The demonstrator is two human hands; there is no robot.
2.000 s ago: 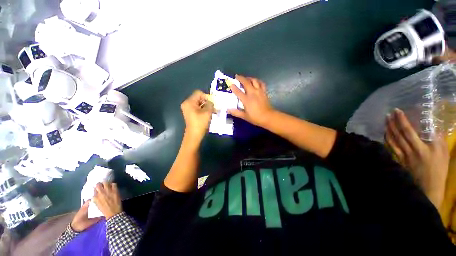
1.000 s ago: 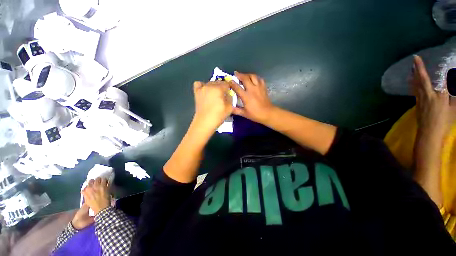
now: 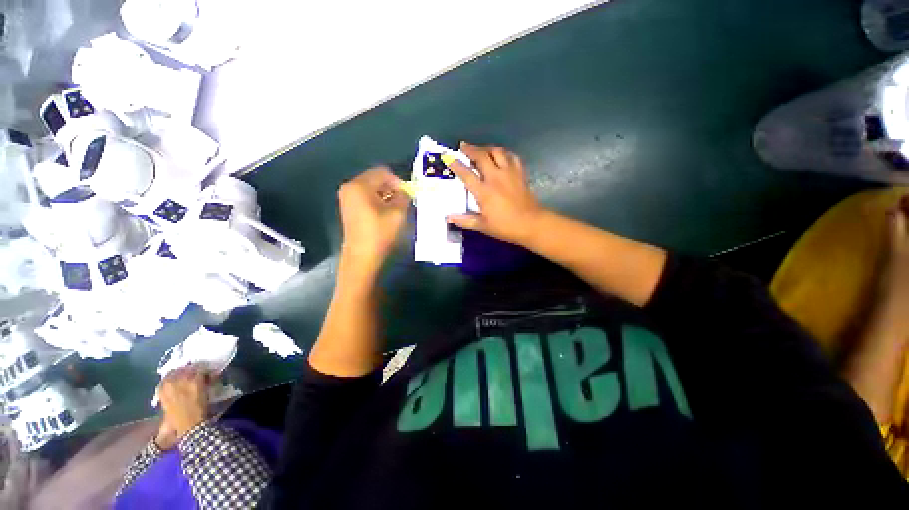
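Observation:
A white security camera [image 3: 435, 224] with a black square window lies on the dark green mat in front of me. My right hand [image 3: 498, 194] holds its right side, thumb and fingers on the housing. A yellow spot shows at the index fingertip. My left hand [image 3: 371, 211] is just left of the camera, slightly blurred, with its fingers curled and pinching a small yellow item [image 3: 406, 188] at the camera's left edge. A dark purple cloth [image 3: 488, 253] lies under my right wrist, partly hidden by it.
White cameras [image 3: 110, 199] are piled at the left. A white strip [image 3: 329, 60] runs along the far side. A crumpled white scrap [image 3: 276, 339] lies on the mat. A left neighbour's hands [image 3: 184, 398] hold a white part. A clear bag [image 3: 817, 134] and a person in yellow are at the right.
My left hand has moved left, off the camera, uncovering its window and body. My right hand stays on it. The right neighbour's raised hand has dropped toward the lower right.

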